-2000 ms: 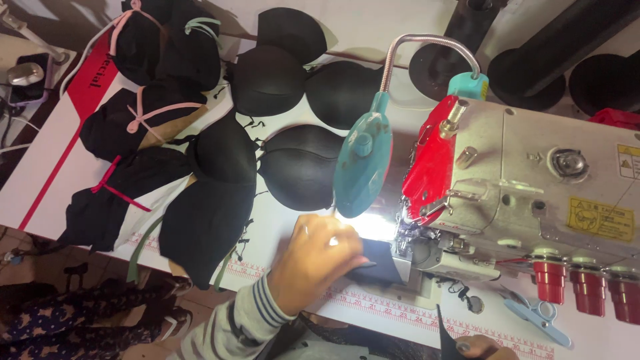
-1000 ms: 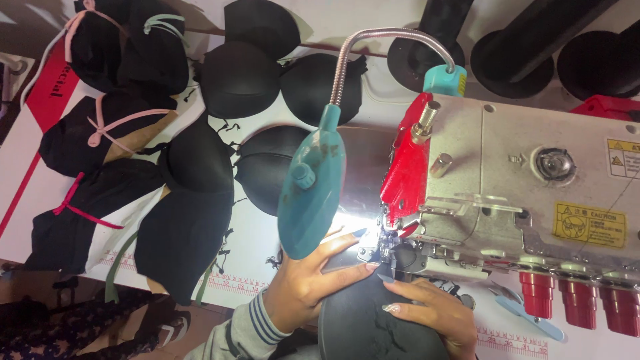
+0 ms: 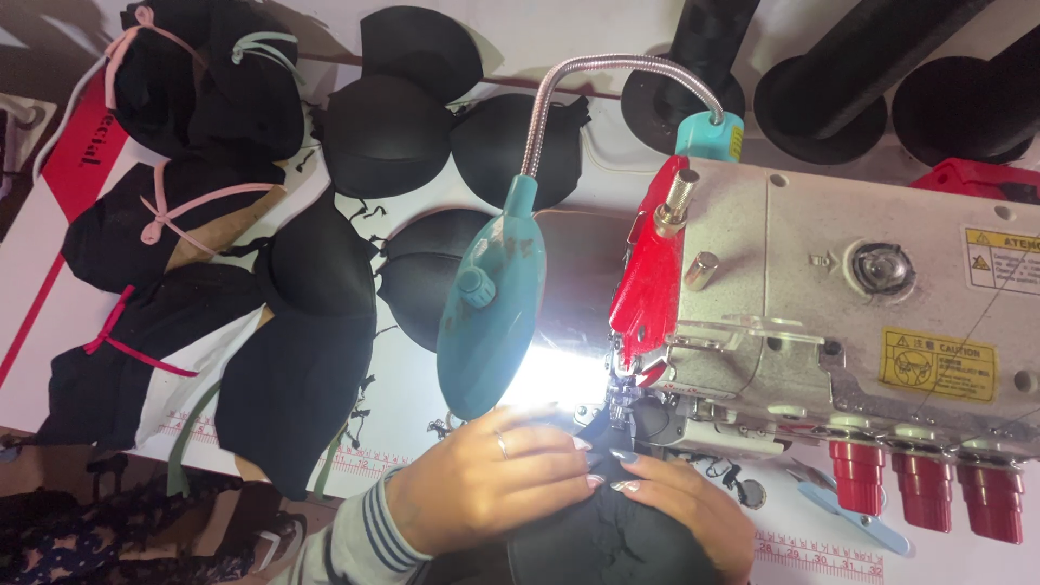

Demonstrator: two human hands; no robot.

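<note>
Below the needle area of an overlock sewing machine [image 3: 812, 309], both hands rest on a black fabric bra cup piece [image 3: 605, 528]. My left hand [image 3: 496, 479] wears a ring and presses the cloth from the left, fingertips close to the presser foot [image 3: 621, 402]. From the right, my right hand [image 3: 691, 508] touches the same piece, with its fingertips beside the left ones. The cloth's leading edge runs under the foot, where the view is partly hidden. A teal gooseneck lamp [image 3: 491, 313] lights the spot brightly.
Black molded cups [image 3: 386, 134] lie behind the lamp. At left are stacked black pieces tied with pink ribbon [image 3: 166, 219] and other ties. Light-blue thread snips [image 3: 853, 516] lie right of my right hand, near red tension knobs [image 3: 926, 487]. Black thread cones [image 3: 845, 81] stand behind the machine.
Two seconds ago my right hand was low at the right edge, apart from my left hand. Now both hands are together on the black piece at the foot. The view has shifted.
</note>
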